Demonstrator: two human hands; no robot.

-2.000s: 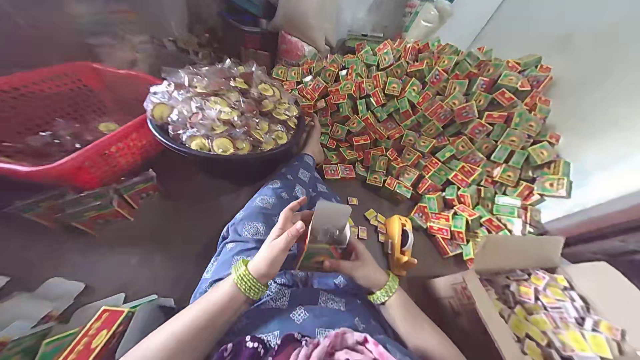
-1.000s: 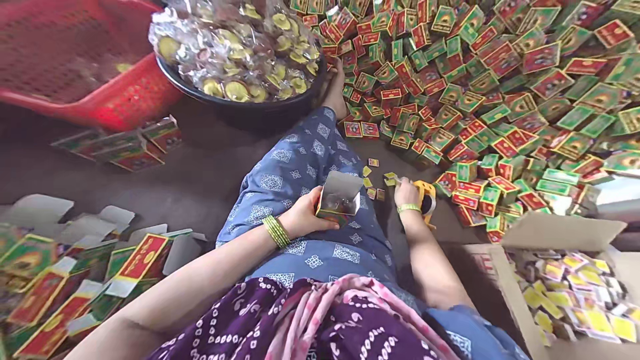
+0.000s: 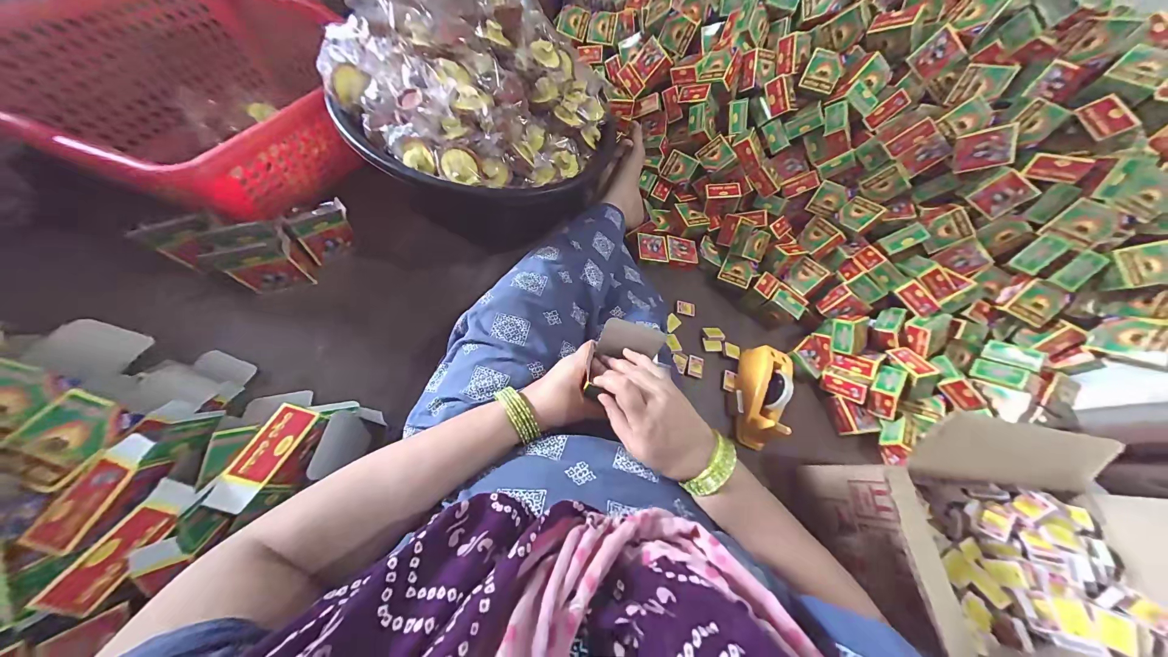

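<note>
My left hand (image 3: 563,387) holds a small printed cardboard box (image 3: 630,339) above my lap, its grey flap standing up. Over the box's mouth lies my right hand (image 3: 654,411), fingers bent against it; whether they pinch anything is hidden. Small yellow packets (image 3: 713,339) are scattered on the floor beyond, beside a yellow tape dispenser (image 3: 763,396). At the lower right, a brown carton (image 3: 899,547) holds many more such packets. Unclosed red and green boxes (image 3: 265,447) lie in a heap at the lower left.
A black tub (image 3: 474,205) full of clear-wrapped items with yellow discs stands ahead, beside a red plastic basket (image 3: 265,169). Several boxes (image 3: 265,246) stand on the floor below the basket. A large pile of closed red and green boxes (image 3: 876,182) covers the upper right.
My right hand has moved from beside the tape dispenser back to the box in my left hand. The view has tilted down since the earliest frame.
</note>
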